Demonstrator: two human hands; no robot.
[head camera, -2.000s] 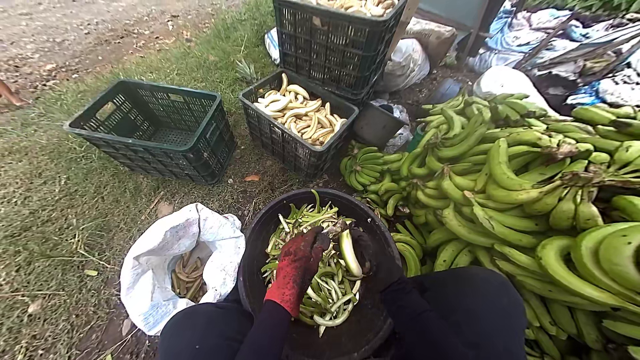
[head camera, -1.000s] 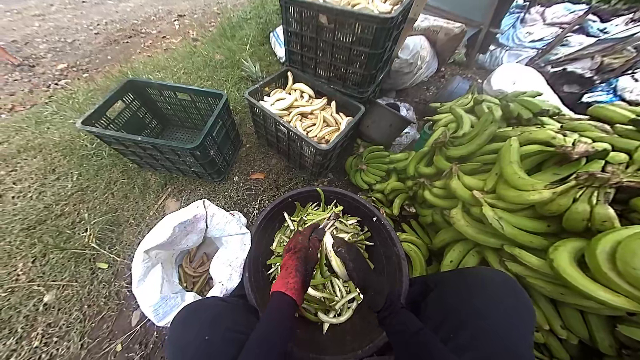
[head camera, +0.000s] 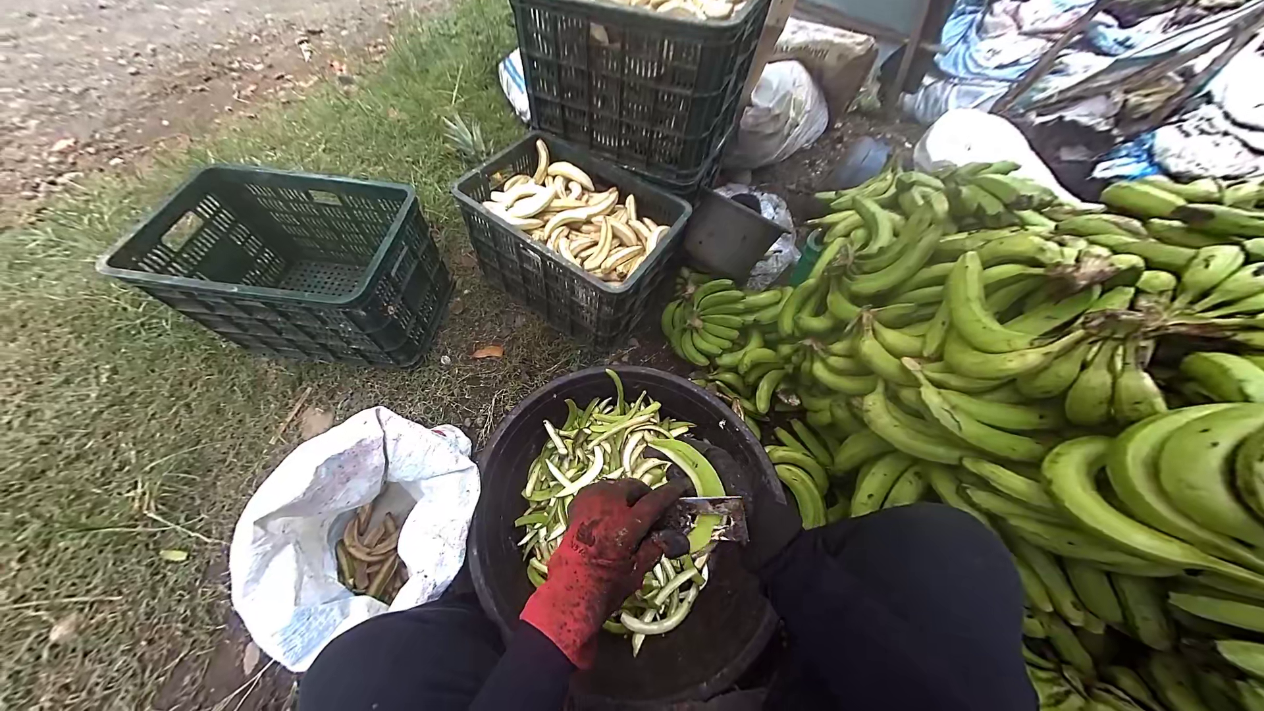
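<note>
My left hand (head camera: 597, 558), in a stained red glove, is over a round black tub (head camera: 509, 425). Its fingers close on the left end of a flat metal peeling tool (head camera: 729, 518), which lies across a green banana (head camera: 696, 469). My right hand (head camera: 736, 476), in a dark glove, is at the banana's right side and seems to grip it; its outline partly merges with the dark tub, and its fingers are mostly hidden. Green and whitish strips of peel (head camera: 583, 449) fill much of the tub beneath both hands.
Peeled bananas (head camera: 583, 217) fill a green plastic crate (head camera: 553, 296) ahead, beside a stacked crate (head camera: 632, 89). An empty crate (head camera: 286, 306) stands left. A white sack (head camera: 296, 513) holds brownish pieces. Green banana bunches (head camera: 948, 395) are heaped right, near my knee.
A largely pale banana was between my hands in the earlier frames; a green-skinned one is there now. The metal tool now shows plainly beside my left fingers.
</note>
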